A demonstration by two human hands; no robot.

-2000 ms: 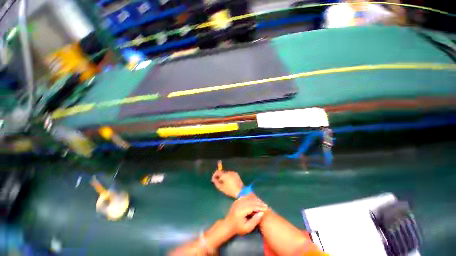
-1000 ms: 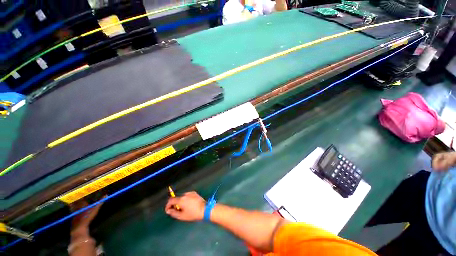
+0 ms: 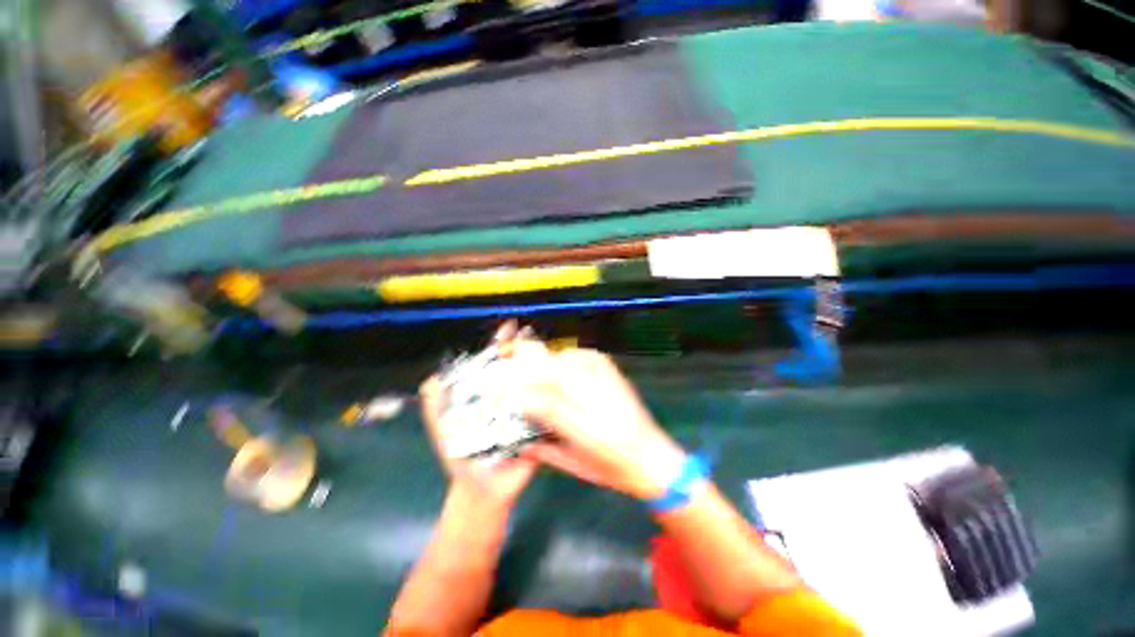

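Note:
A circuit board [image 3: 479, 404], pale and blurred, is held between both hands above the green bench mat. My left hand [image 3: 471, 463] grips its left and lower side. My right hand [image 3: 585, 404] lies over its right side, with a blue strap on the wrist. A small yellow tip of a stick shows by the right fingers. Motion blur hides the finger details and whether there is more than one board.
A cream round pot [image 3: 271, 473] with a stick stands at left, beside a small tagged item [image 3: 377, 408]. At right lie a clipboard with paper [image 3: 828, 535] and a calculator [image 3: 977, 529]. A blue cord [image 3: 809, 342] hangs from the line edge. Black mats [image 3: 523, 143] lie on the upper shelf.
The view has swung back left from the pink bundle and the person at right. My left hand has come from the dark strip to meet my right hand, and a board is now between them.

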